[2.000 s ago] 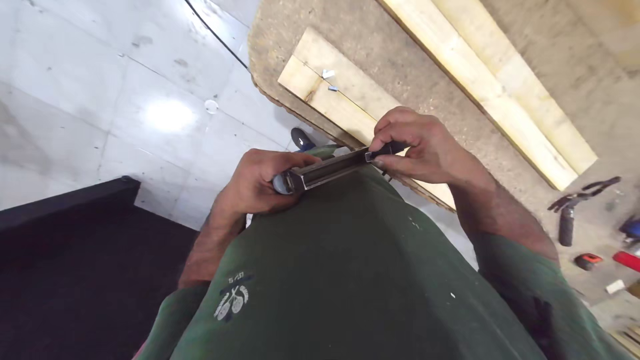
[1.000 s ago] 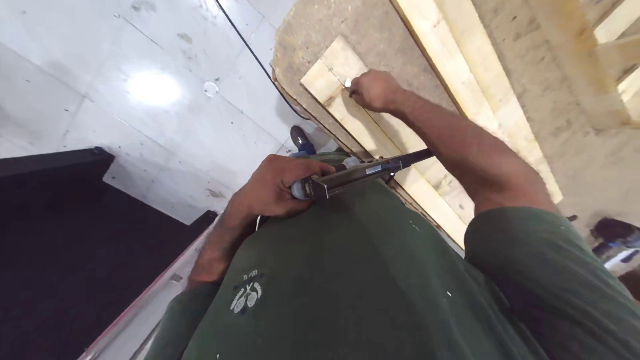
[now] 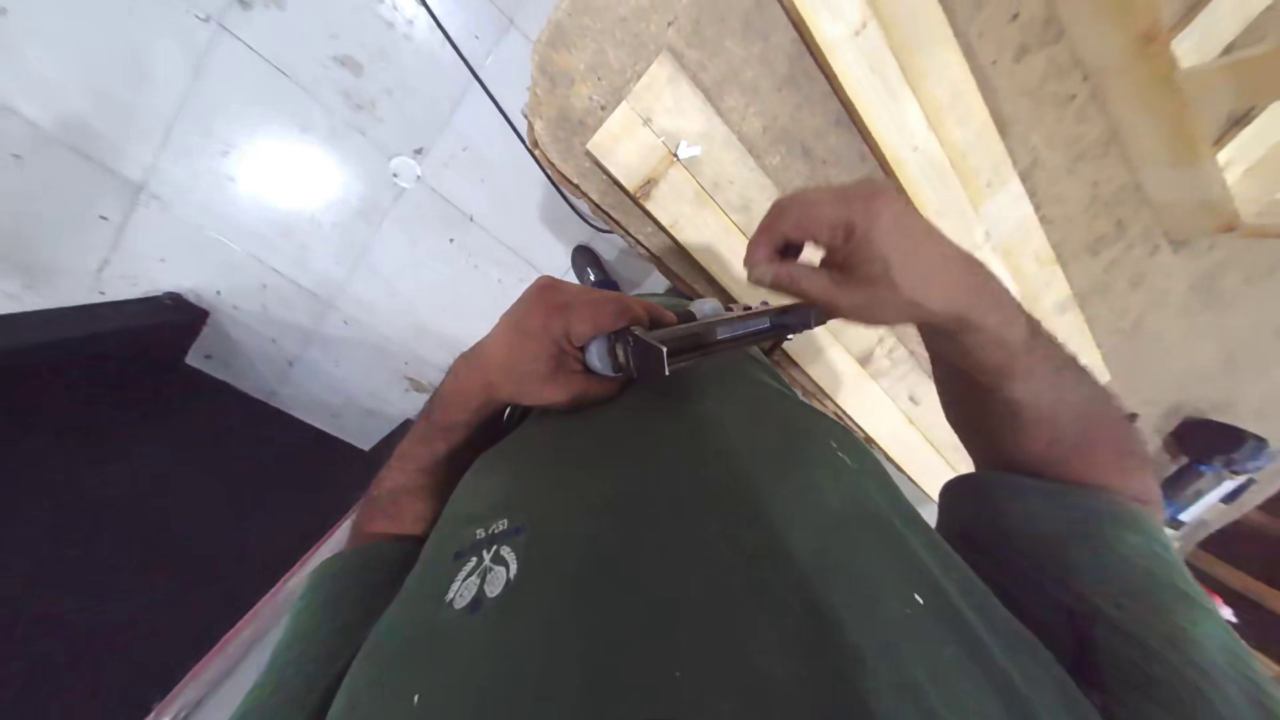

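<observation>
My left hand [image 3: 555, 340] grips a nail or staple gun [image 3: 725, 335] by its rounded grey end, close against the green shirt. The tool's long metal magazine channel points right. My right hand [image 3: 850, 250], slightly blurred, is over the channel's far end with thumb and forefinger close together; whether something small is between them cannot be told. Small white pieces [image 3: 687, 150] lie on a light wooden board [image 3: 715, 130] beyond the hands. A second narrow board [image 3: 640, 165] lies alongside it.
The boards rest on a worn worktop [image 3: 575, 60]. Longer timbers [image 3: 960, 150] lie to the right, and a wooden frame [image 3: 1150, 110] stands at the upper right. A black cable [image 3: 490, 95] crosses the tiled floor. Dark panels [image 3: 150, 480] are at left.
My right hand was at the tool's far end, then reached out to the white pieces on the board, and is now back over the tool. My left hand has kept hold of the tool.
</observation>
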